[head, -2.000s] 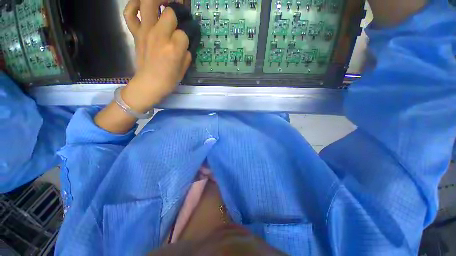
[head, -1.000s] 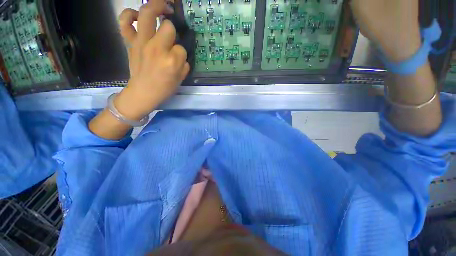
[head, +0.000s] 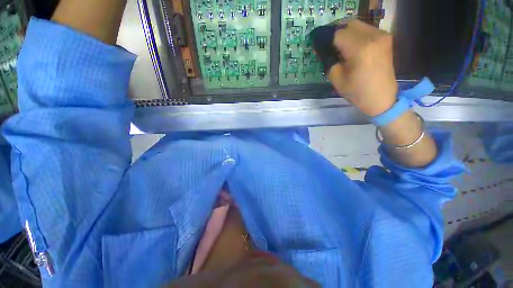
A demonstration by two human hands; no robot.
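A dark carrier (head: pixel 274 50) with two pale green PCB panels (head: pixel 233 49) lies in front of me, its top cut off by the picture's edge. Rows of tiny dark and metallic components stand on the panels. My right hand (head: pixel 365 64), with black finger cots on its fingertips, is over the right panel (head: pixel 295 42), fingers bent. The cots hide whether it holds a small part. A light blue wrist strap (head: pixel 394 112) is on that wrist. My left forearm (head: pixel 93 17) runs out of the top left; the left hand is out of the picture.
A silver conveyor rail (head: pixel 242 116) runs between my body and the carrier, with a toothed chain (head: pixel 160 103) along it. Shiny shafts (head: pixel 153 48) lie left of the carrier. A blue cord (head: pixel 475 50) hangs at right. More green panels (head: pixel 8 62) show at both sides. Another blue sleeve is at far right.
My left hand has left the carrier's left side and gone beyond the top edge. My right hand has come back over the right panel. The carrier appears further left in the picture.
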